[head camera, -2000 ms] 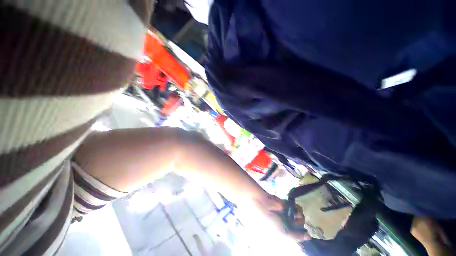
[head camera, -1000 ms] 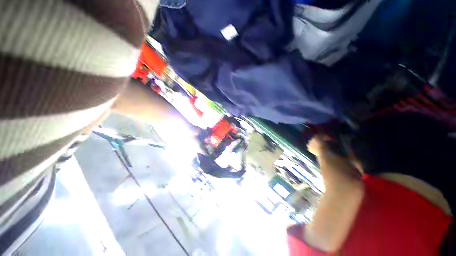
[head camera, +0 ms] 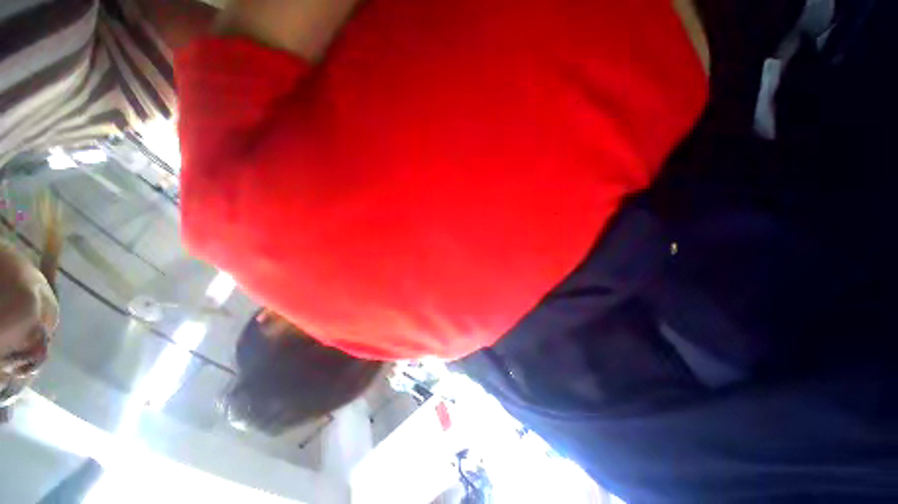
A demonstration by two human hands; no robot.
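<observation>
Neither of my hands can be made out. Nearest in front is another person's red top (head camera: pixel 423 187), filling the upper middle, with part of a bare arm (head camera: pixel 290 22) at its sleeve. A large mass of dark navy cloth (head camera: pixel 610 345) fills the right side; whether it is worn or loose I cannot tell. A small pale strip (head camera: pixel 767 96) shows on the dark area at the upper right.
Striped cloth (head camera: pixel 59 69) is at the upper left. A person's dark-haired head (head camera: pixel 295 379) is below the red top, and part of another person (head camera: pixel 22 315) is at the left edge. Bright ceiling lights (head camera: pixel 169 364) and a white surface with a red mark (head camera: pixel 409 458) show below.
The view has swung. The red top moved from the lower right to the upper middle and looks much larger. The bare arm reaching from the striped sleeve and the dark looped item are out of view.
</observation>
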